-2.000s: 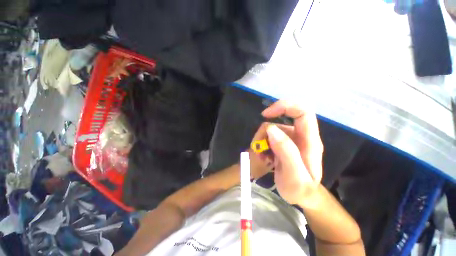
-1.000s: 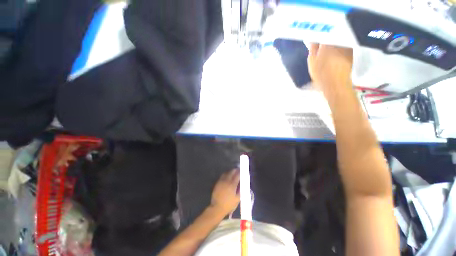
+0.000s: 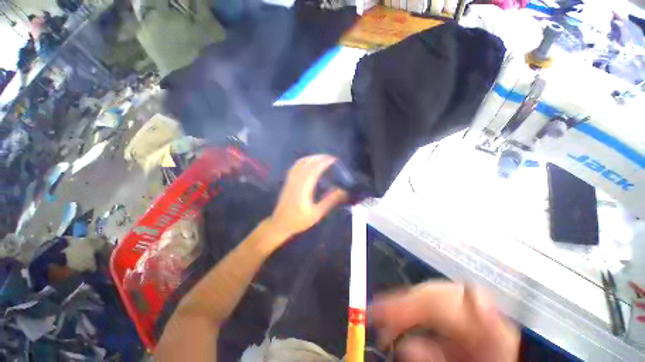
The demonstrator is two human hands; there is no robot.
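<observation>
Black cloth (image 3: 417, 92) is draped over the table's left side and hangs over its front edge. My left hand (image 3: 308, 194) is closed on a hanging part of the black cloth near the table's front corner. My right hand (image 3: 445, 322) is low in front of the lap, blurred; its fingers and anything in them cannot be made out. A white cigarette with an orange end (image 3: 358, 283) juts up from below. Smoke blurs the cloth at the left. The white sewing machine (image 3: 601, 155) has its needle area (image 3: 495, 145) to the right of the cloth.
A black phone-like rectangle (image 3: 573, 205) lies on the white table (image 3: 452, 212). Dark snips (image 3: 612, 300) lie near the right edge, beside small red handles (image 3: 638, 290). A red basket (image 3: 134, 283) stands at the left by the knee. Scraps (image 3: 64, 304) cover the floor.
The view has turned left. My right hand has left the black rectangle on the table and come down to the lap. My left hand has risen from the lap and taken hold of the black cloth.
</observation>
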